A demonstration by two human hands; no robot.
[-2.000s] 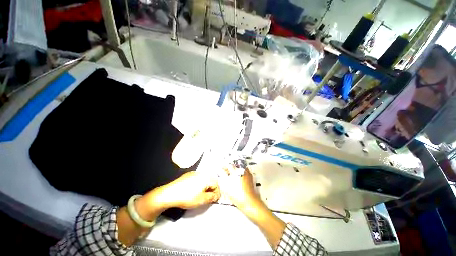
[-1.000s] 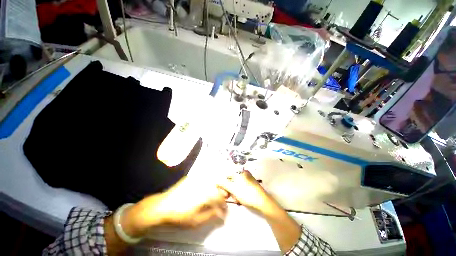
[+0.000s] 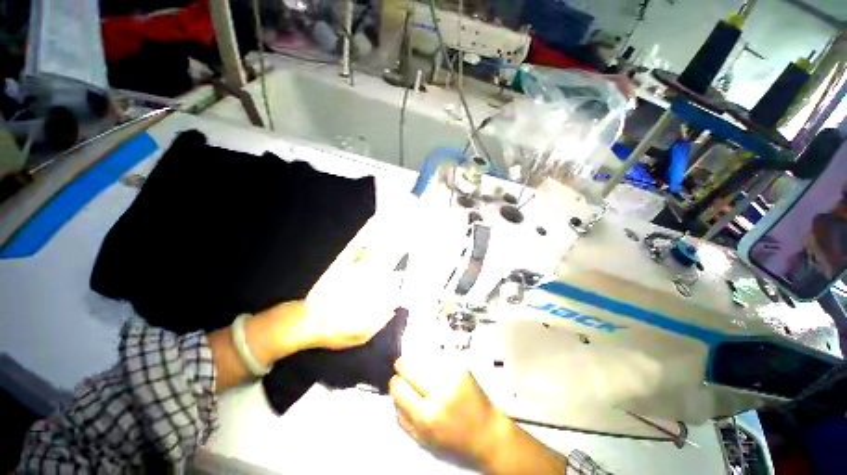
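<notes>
A large black fabric piece (image 3: 241,232) lies on the white table left of the needle area. A part of it reaches under my left wrist toward the machine. My left hand (image 3: 325,329) lies on the fabric, fingers washed out by the lamp's glare. My right hand (image 3: 446,408) holds the black fabric's right end below the machine head, fingers bent. The white sewing machine (image 3: 594,362) has a blue stripe. The needle and presser foot are lost in the glare.
Blue tape (image 3: 84,199) is on the table's left. A crumpled clear bag (image 3: 576,121) lies behind the machine head. Thread cones (image 3: 713,51) stand on a blue rack at the upper right. A phone (image 3: 808,232) is propped at the right. Another machine (image 3: 474,37) stands behind.
The hands were together at the machine with the cloth left of them. Now they are apart, the left hand on the cloth, and the black fabric has been drawn right, between them.
</notes>
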